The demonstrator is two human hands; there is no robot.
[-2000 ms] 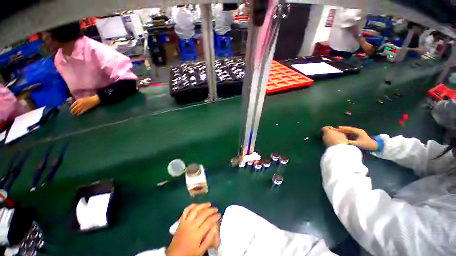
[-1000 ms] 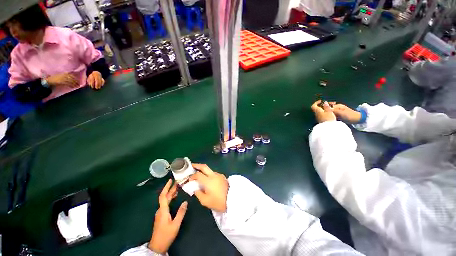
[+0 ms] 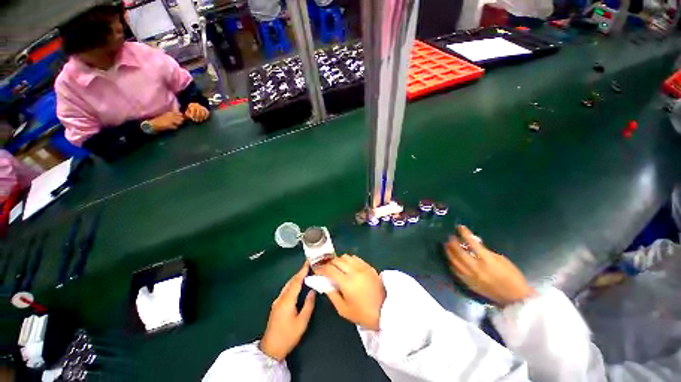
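The small clear bottle (image 3: 318, 245) with a pale label stands on the green bench, its round flip cap (image 3: 288, 235) open at its left. My right hand (image 3: 355, 289) is at the bottle's near side, with a small white cloth (image 3: 320, 283) between its fingers. My left hand (image 3: 287, 317) is just left of the cloth, thumb and fingers apart, fingertips near the bottle's foot; no held object shows in it. Whether it touches the bottle I cannot tell.
A black box (image 3: 160, 295) with white wipes is at left. Dark-topped watch heads (image 3: 405, 218) lie by the metal post (image 3: 385, 134). Another worker's hand (image 3: 489, 270) is at right. Black and red trays (image 3: 440, 71) are at the far side.
My hands were together below the bottle; they have parted and moved up to it. The other worker's hand has come nearer the watch heads, and the single round nearest me no longer shows.
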